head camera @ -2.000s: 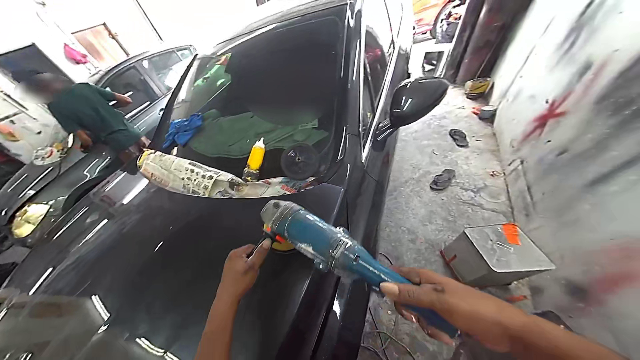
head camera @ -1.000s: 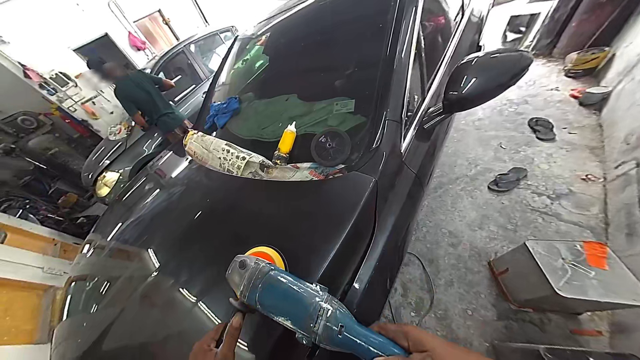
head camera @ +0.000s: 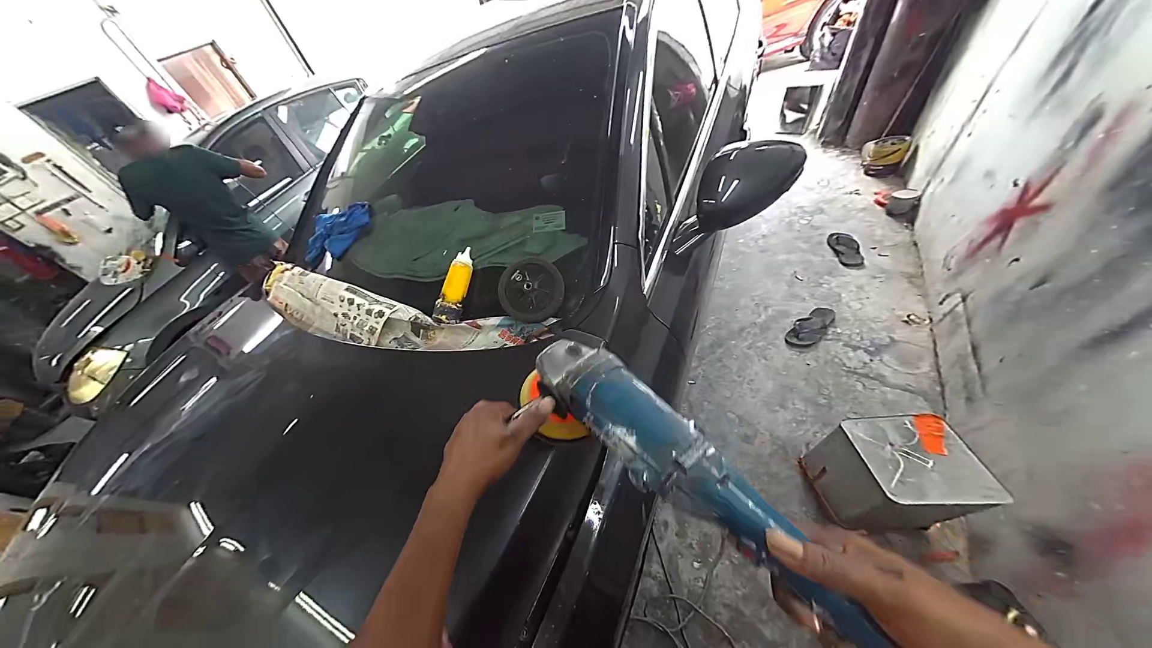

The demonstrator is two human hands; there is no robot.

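Note:
A blue rotary polisher (head camera: 648, 423) lies across the rear corner of a black car's hood (head camera: 360, 432), its yellow and orange pad (head camera: 562, 427) against the paint. My left hand (head camera: 486, 441) is closed round the short side handle by the polisher's head. The rear handle is in the grip of my right hand (head camera: 837, 562), over the gap beside the fender. Newspaper (head camera: 360, 310) covers the base of the windshield. A yellow squeeze bottle (head camera: 455, 283) stands there, next to a round black disc (head camera: 531, 290) and a blue cloth (head camera: 337, 232).
The side mirror (head camera: 749, 184) juts out at the right. A metal box (head camera: 909, 472), loose sandals (head camera: 810, 327) and a cable (head camera: 684, 607) are on the concrete floor beside a wall. A person in dark green (head camera: 202, 198) stands at another car on the left.
The polisher has moved up the hood from nearer its front to the corner by the newspaper, with both my hands on it. The view has swung.

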